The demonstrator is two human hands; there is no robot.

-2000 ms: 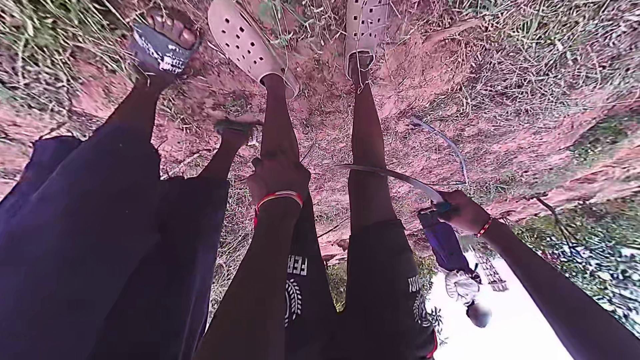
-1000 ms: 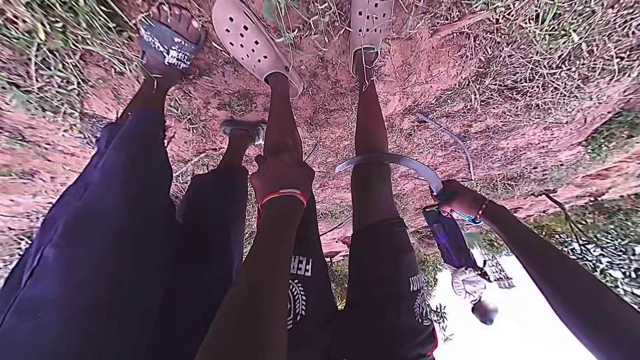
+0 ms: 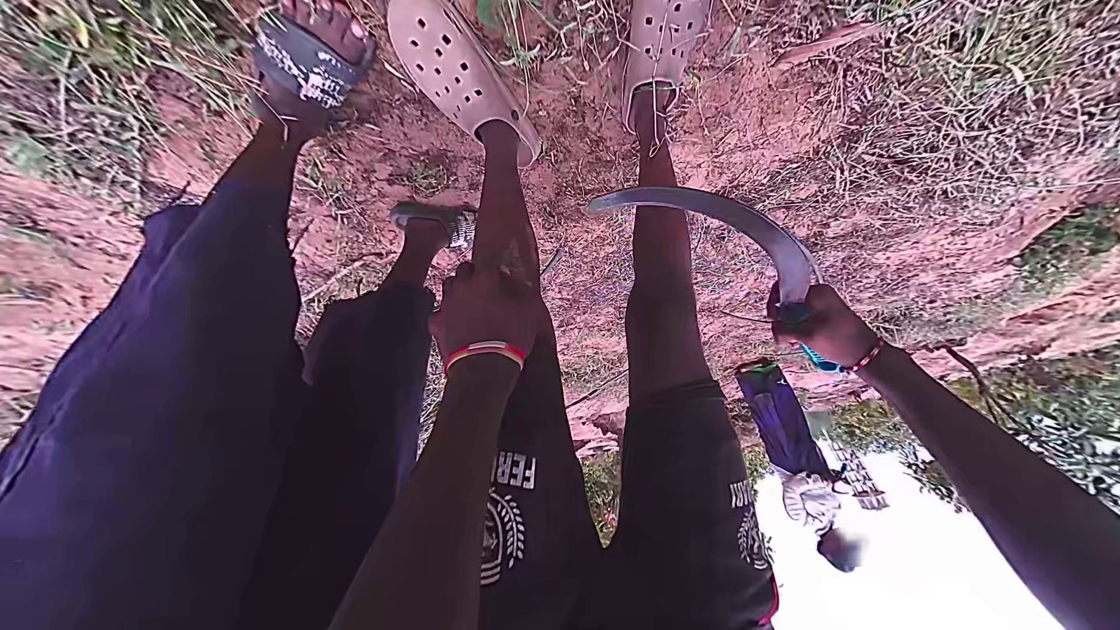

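Observation:
My right hand [image 3: 827,325] grips a sickle by its handle, at the right of the view. The curved metal blade of the sickle [image 3: 752,219] arches left, its tip past my right shin as seen here. My left hand [image 3: 486,315] is at my left leg, its fingers partly hidden, so its grip is unclear. A red and white band circles the left wrist; a beaded band and a turquoise band are at the right one. My feet wear beige perforated clogs [image 3: 459,74], and my dark shorts [image 3: 682,490] bear writing and an emblem.
Close on the left stand another person's legs in dark trousers [image 3: 184,350], with slide sandals [image 3: 302,61]. A further person [image 3: 787,437] appears upside down at lower right. Dry grass [image 3: 945,114], reddish soil and thin branches [image 3: 980,381] surround my feet.
My right hand and the sickle have moved upward in the view, and more of the blade's curve shows. The left hand stays at the left leg.

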